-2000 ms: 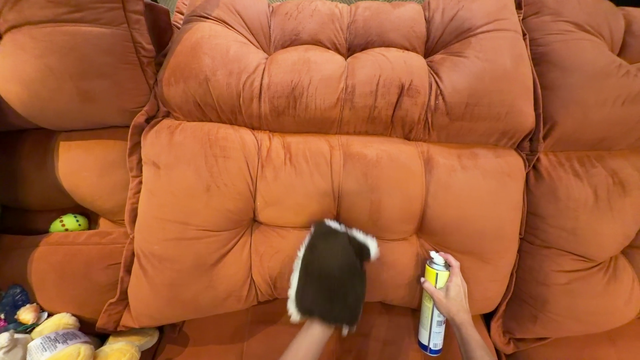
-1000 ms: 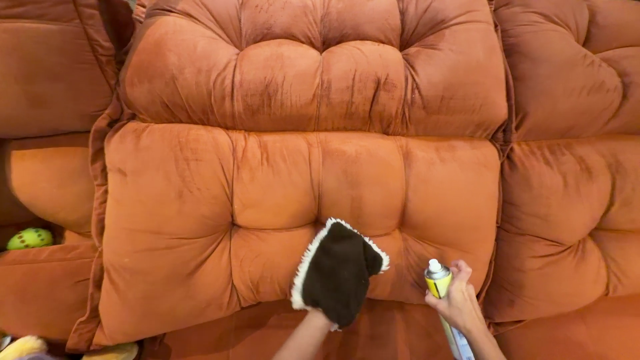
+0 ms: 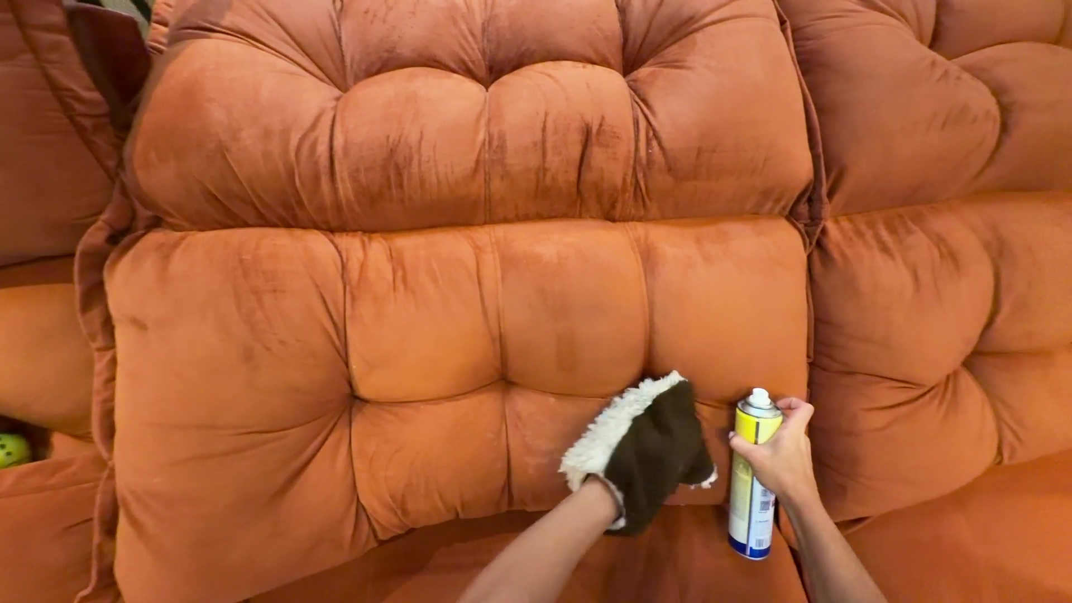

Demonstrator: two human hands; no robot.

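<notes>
A dark brown mitt with white fleecy edging (image 3: 657, 456) covers my left hand (image 3: 636, 469), whose fingers are hidden inside it. The mitt lies against the lower right part of a tufted orange sofa cushion (image 3: 427, 318). My right hand (image 3: 783, 452) grips an aerosol can (image 3: 752, 494) from its right side, thumb across the front. The can is yellow, white and blue, bears writing, and stands nearly upright with its white nozzle uppermost, just right of the mitt.
Above is a tufted back cushion (image 3: 402, 142) with darker streaks in its fabric. Another orange section (image 3: 913, 335) adjoins on the right beyond a seam. A yellow-green spotted ball (image 3: 12, 450) rests at the far left edge. The orange seat (image 3: 452, 561) runs along the bottom.
The mitt on my left hand has moved right across the cushion, closer to the can, and is now tilted to the right. The can, tilted a second ago, is nearly upright.
</notes>
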